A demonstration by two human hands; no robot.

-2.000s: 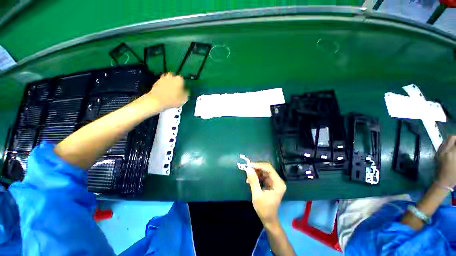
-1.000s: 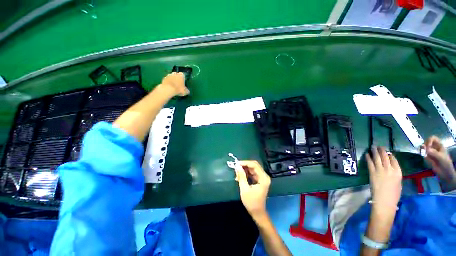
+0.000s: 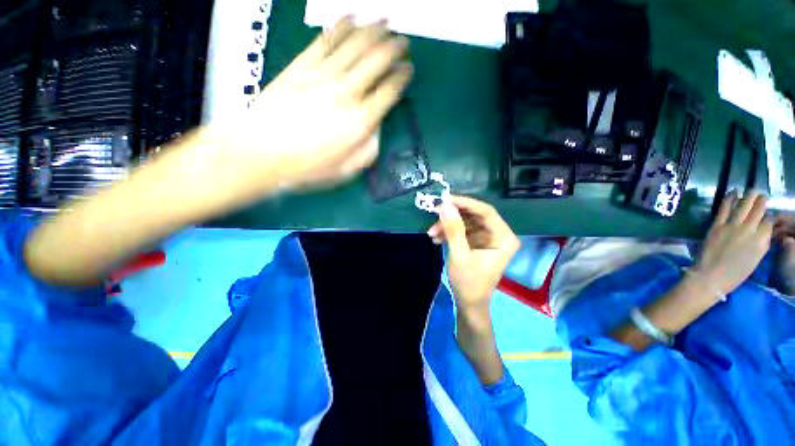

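A black phone-size frame is near the bench's front edge, its block end toward me and its far part partly hidden. My left hand is blurred, fingers spread, over and beside the frame's left side; whether it grips the frame cannot be told. My right hand pinches a tiny white cut-out adhesive piece between thumb and finger, just at the frame's near right corner. Whether the piece touches the frame cannot be told.
Black ribbed trays stand left, beside a notched white strip. White sheets lie at the back. Jumbled black frames and a frame with a white piece lie right. Another person's hand is far right.
My left hand has come back from the far side of the bench, and a black frame now lies beside my right hand. The view has tilted down. My right hand still holds the white piece.
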